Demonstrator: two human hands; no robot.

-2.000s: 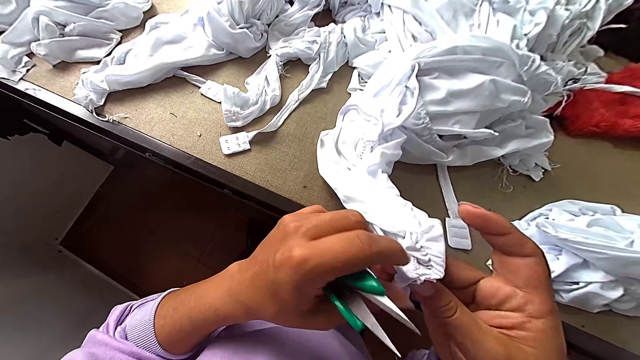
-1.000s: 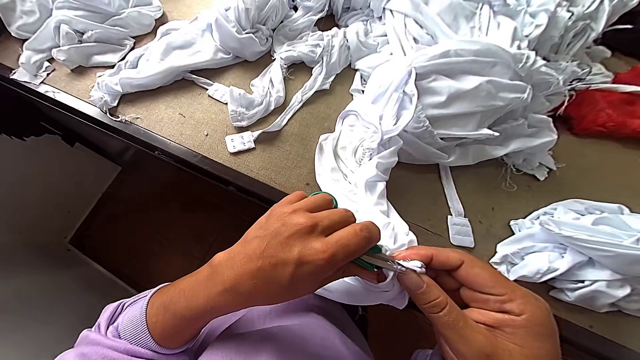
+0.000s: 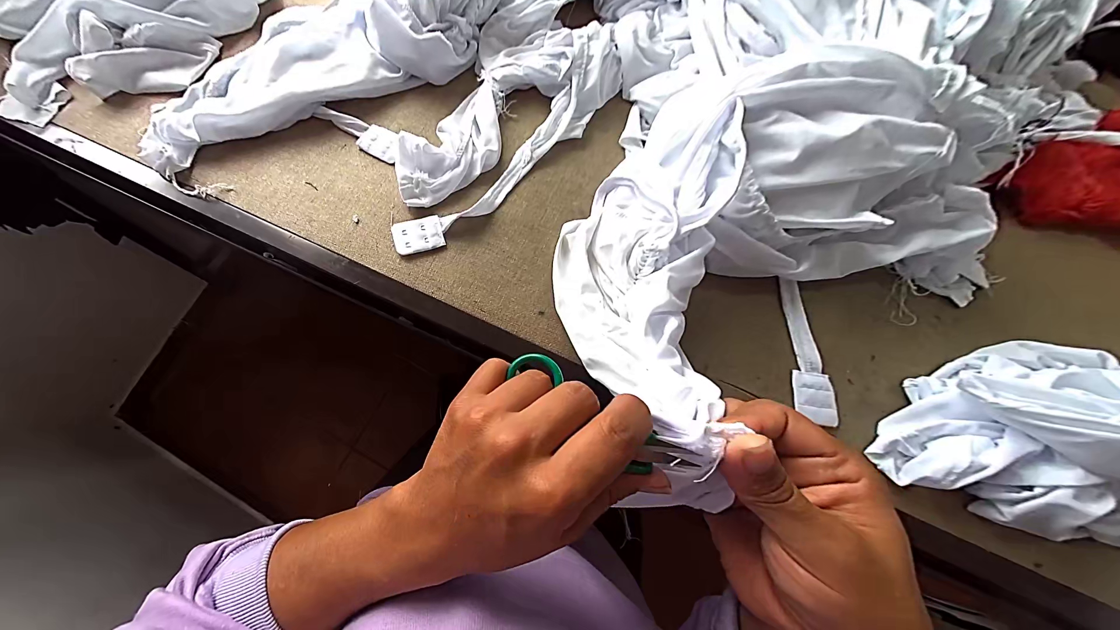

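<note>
A green-handled pair of scissors (image 3: 535, 366) is in my left hand (image 3: 525, 464), a finger through one loop. Its metal blades lie against the gathered edge of a white fabric garment (image 3: 643, 297). My right hand (image 3: 814, 516) pinches that edge between thumb and fingers, right beside the blade tips. A loose thread shows at the tips. From my hands the garment runs up to a larger heap of white cloth (image 3: 840, 157) on the table. How far the blades are apart is hard to tell.
The brown table (image 3: 490, 271) has a dark front edge. White garments (image 3: 289, 79) lie at the left, with a hook-and-eye tab (image 3: 418, 235) on a strap. Another tab (image 3: 815, 398) hangs below the heap. A white bundle (image 3: 1015, 429) and red furry material (image 3: 1067, 179) are at the right.
Two seconds ago the scissors pointed down and away from the cloth, below my left hand. Now their blades are at the garment's edge, where my right thumb and fingers have closed in a pinch.
</note>
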